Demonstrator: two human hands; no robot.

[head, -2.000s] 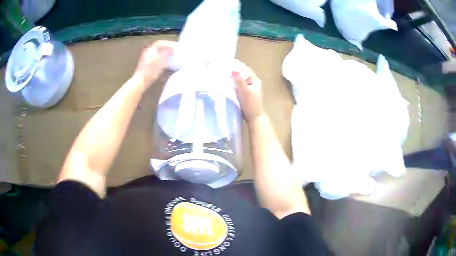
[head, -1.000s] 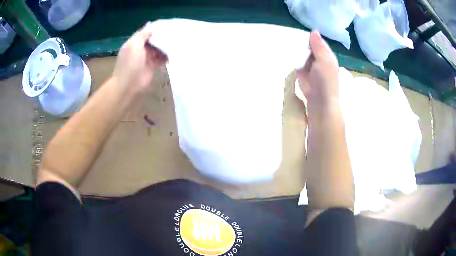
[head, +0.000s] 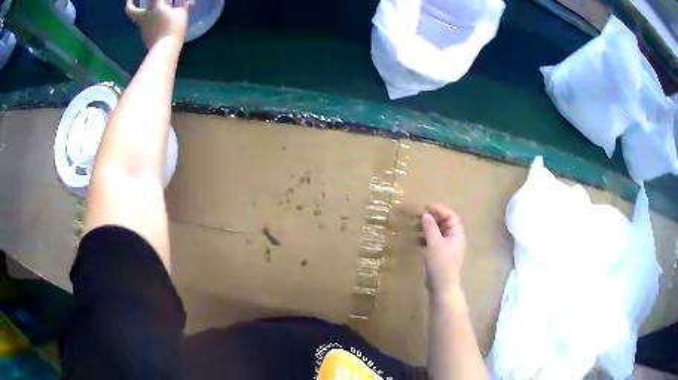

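My left hand (head: 162,16) is at the top left over the belt, against a waiting unit (head: 204,16). Both are cut off by the top edge, so its grip does not show clearly. My right hand (head: 444,234) is empty above the cardboard sheet, with its fingers loosely curled and apart. A bagged unit (head: 427,63) lies on the belt at the top centre. Another unbagged unit (head: 83,137) with a round white slotted lid sits at the bench's left, partly hidden behind my left forearm.
A loose white bag stack (head: 572,274) lies at the bench's right. More white bagged bundles (head: 602,89) are on the dark green belt (head: 297,67) at the right. A green guide bar (head: 63,44) crosses the belt at the left. Wrinkled clear tape runs across the cardboard sheet (head: 297,171).
The white-bagged unit has left my hands and the bench; a bagged unit now lies on the belt at top centre. My left hand has reached up and left; my right hand has come down, empty.
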